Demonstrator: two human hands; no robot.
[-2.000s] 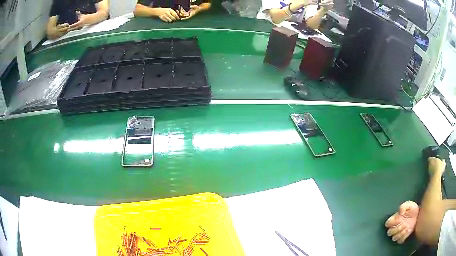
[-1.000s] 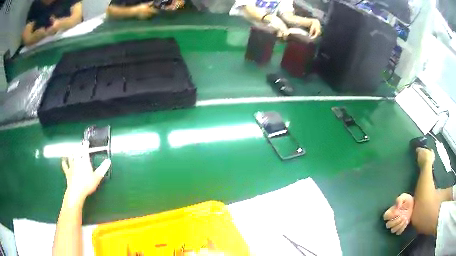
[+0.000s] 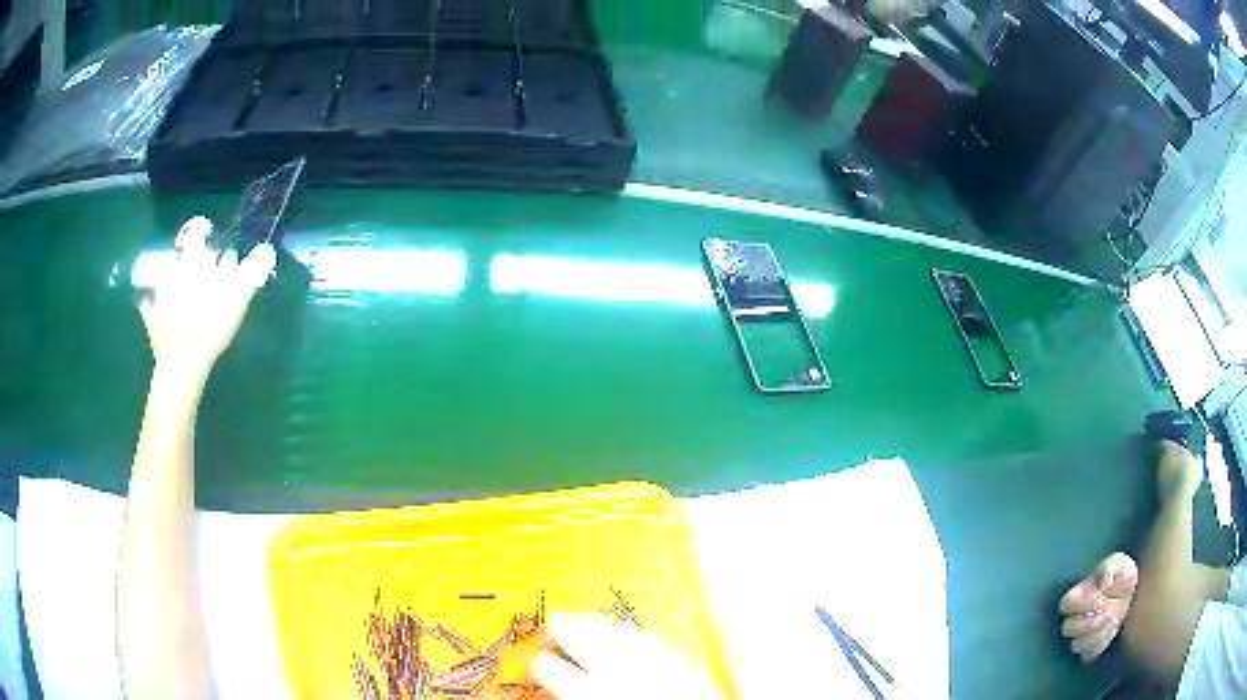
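Note:
My left hand is stretched out over the green belt at the left and grips a phone housing, tilted up off the belt. My right hand is at the bottom of the picture, partly cut off, over the yellow parts tray. Its fingertips are at the loose heap of reddish-brown slim sticks; whether they pinch one cannot be told. The tray lies on a white sheet.
Two more phone housings lie on the belt, one at the centre right, one farther right. Tweezers lie on the sheet. Black trays are stacked beyond the belt. Another person's hand is at the right edge.
My left hand has lifted the left housing off the belt and tilted it. My right hand has come into view over the tray. The camera view has shifted.

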